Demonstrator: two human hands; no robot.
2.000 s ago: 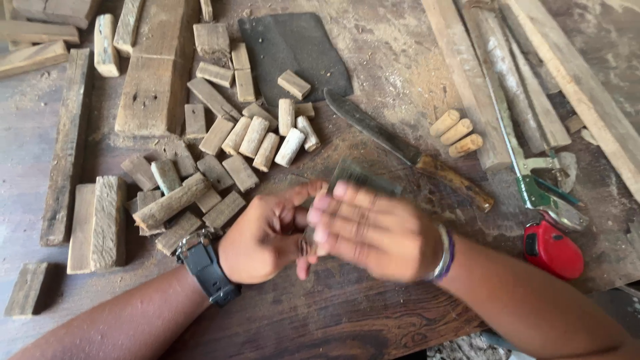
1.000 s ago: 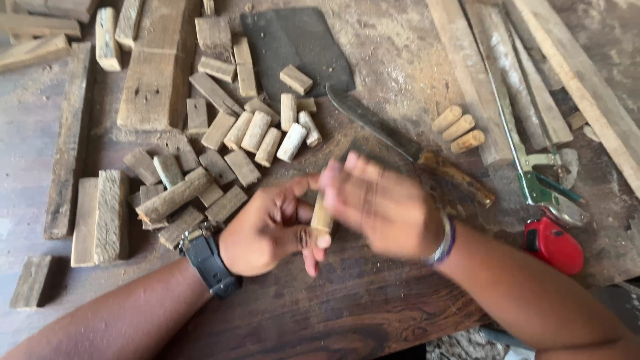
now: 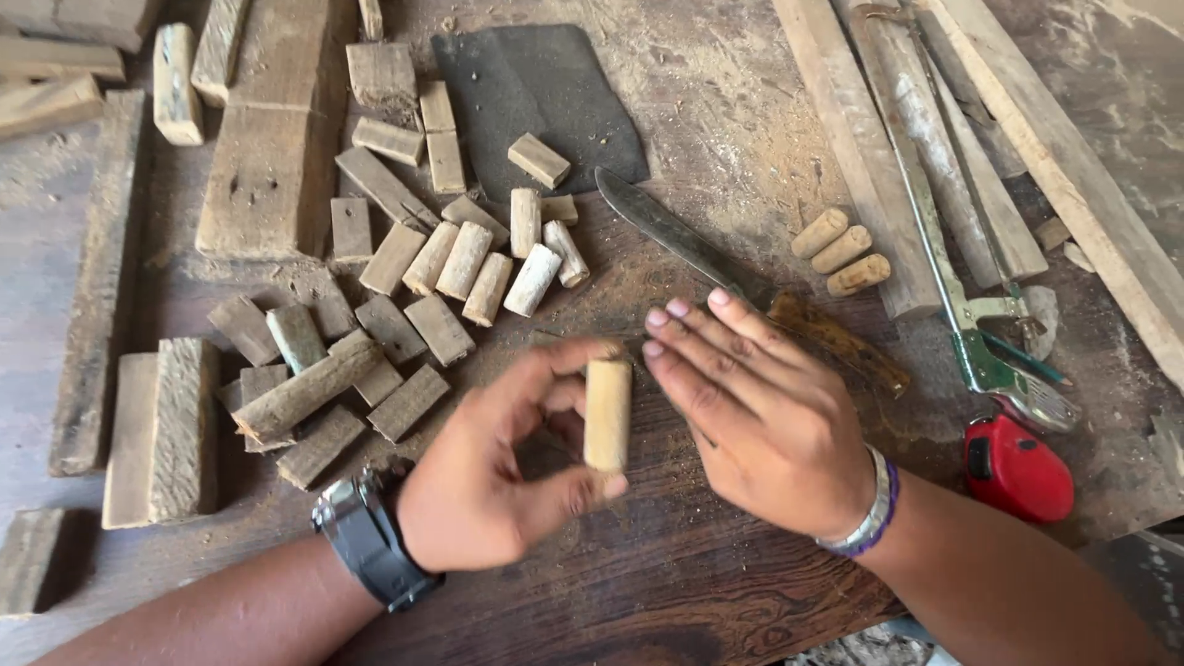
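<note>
My left hand [image 3: 504,453] grips a smooth, pale wooden cylinder [image 3: 607,416] by its two ends, between thumb and fingers. To its right, my right hand [image 3: 758,407] is held flat, fingers extended and close together; its palm is hidden, and a dark edge shows by the fingertips. Several rough whitish wooden cylinders [image 3: 465,261] stand or lean beyond my left hand, among small rectangular wood blocks [image 3: 439,329]. Past my right hand lies a knife with a dark curved blade [image 3: 680,231] and a wooden handle. Three smooth wooden cylinders [image 3: 841,246] lie in a row right of the blade.
A dark sheet of abrasive-looking material [image 3: 546,102] lies at the back. Long wooden strips [image 3: 1064,166] and a green-handled hacksaw [image 3: 971,342] are on the right, above a red tape measure [image 3: 1017,467]. Thick wooden boards [image 3: 268,176] lie on the left. Sawdust covers parts of the wooden table [image 3: 666,592].
My right hand has moved off the wooden cylinder to the right. The cylinder, partly covered one second ago, now shows along its length between my left thumb and fingers.
</note>
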